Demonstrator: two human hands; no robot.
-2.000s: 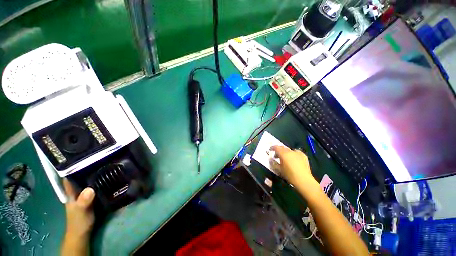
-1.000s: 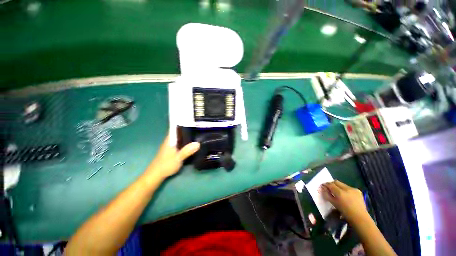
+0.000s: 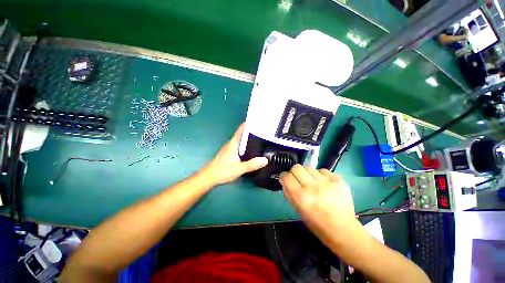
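Note:
A white security camera [image 3: 277, 83] stands tilted over the green mat, with a square dark lens window [image 3: 304, 122] flanked by LED rows and a black ribbed lower head [image 3: 281, 161]. My left hand [image 3: 235, 160] grips the lower left side of the camera, thumb on the black head. My right hand [image 3: 318, 193] is at the front of the black head, fingers bent together against it. Whether its fingertips hold something small is hidden.
A black electric screwdriver [image 3: 339, 146] lies right of the camera, partly hidden by it. Further right are a blue block [image 3: 380, 160], a power supply [image 3: 441, 189] and a keyboard [image 3: 430, 243]. Left are loose screws [image 3: 154, 122], a round disc [image 3: 180, 98] and a clear tray [image 3: 83, 83].
My right hand has left the white paper at the right and come to the camera's black head. My left hand stays on the camera. The view has turned, showing more of the left bench.

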